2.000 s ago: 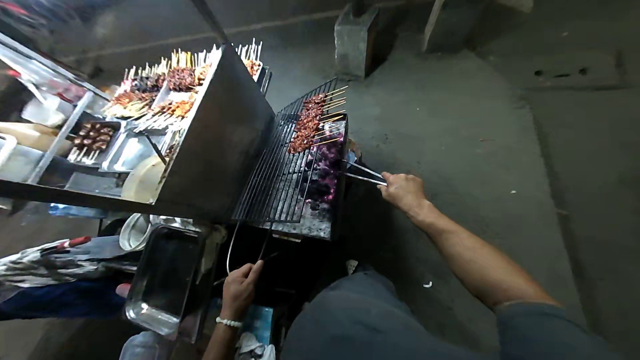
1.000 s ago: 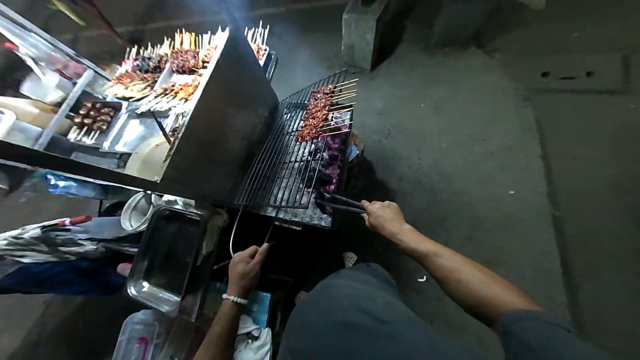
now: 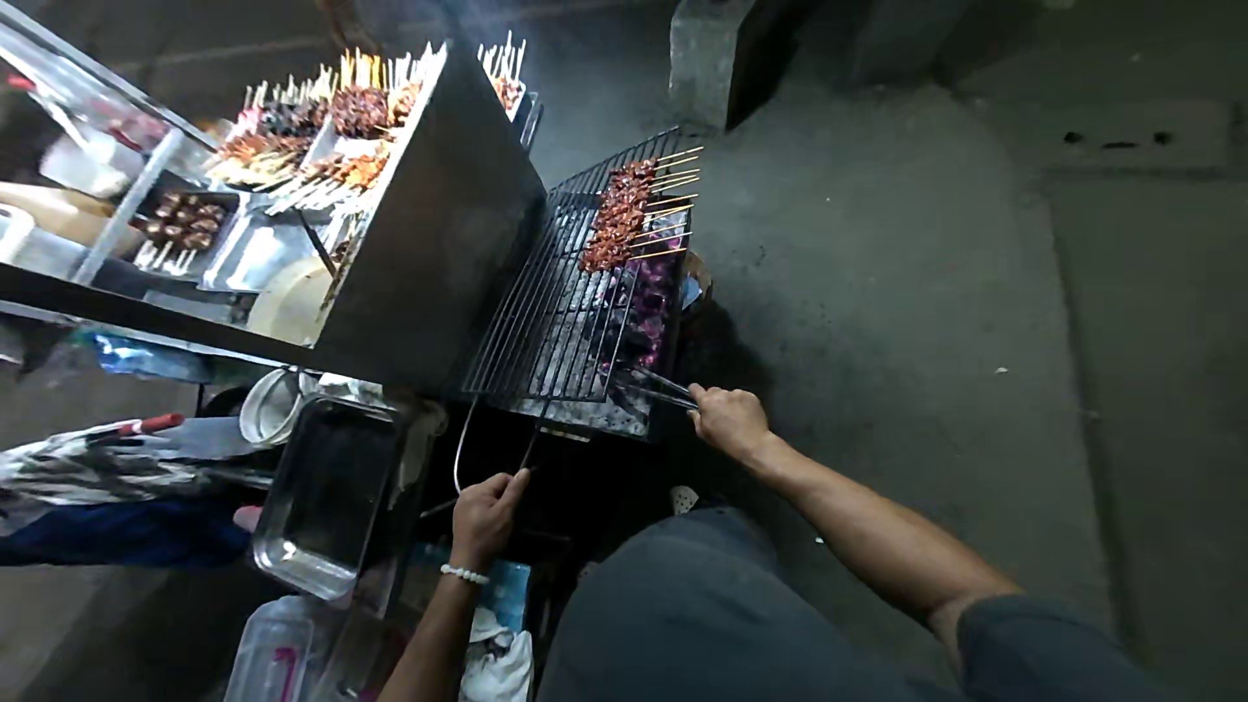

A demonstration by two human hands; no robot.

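Observation:
My right hand [image 3: 729, 421] is closed around metal tongs [image 3: 665, 388], whose tips reach the charcoal [image 3: 648, 322] beside the lower right edge of the wire grill grate [image 3: 551, 312]. Below the grate, my left hand [image 3: 487, 512], with a beaded bracelet on its wrist, grips the grate's metal handle [image 3: 533, 439]. Several meat skewers [image 3: 619, 216] lie side by side on the upper right of the grate, their bare sticks pointing right past its edge. Some of the coals beneath glow purple. Shadow hides the exact tips of the tongs.
Left of the grill stands a metal-sided food cart [image 3: 419, 234] with trays of skewers [image 3: 361, 112]. An empty metal tray [image 3: 327, 492] and a plastic container [image 3: 268, 648] are at lower left. Near the left edge is a person's dark blue clothing [image 3: 127, 531]. A concrete block [image 3: 707, 58] stands beyond the grill.
The tongs in my right hand have moved from beside the middle of the coals toward the grill's near end. My left hand stays at the grate's handle.

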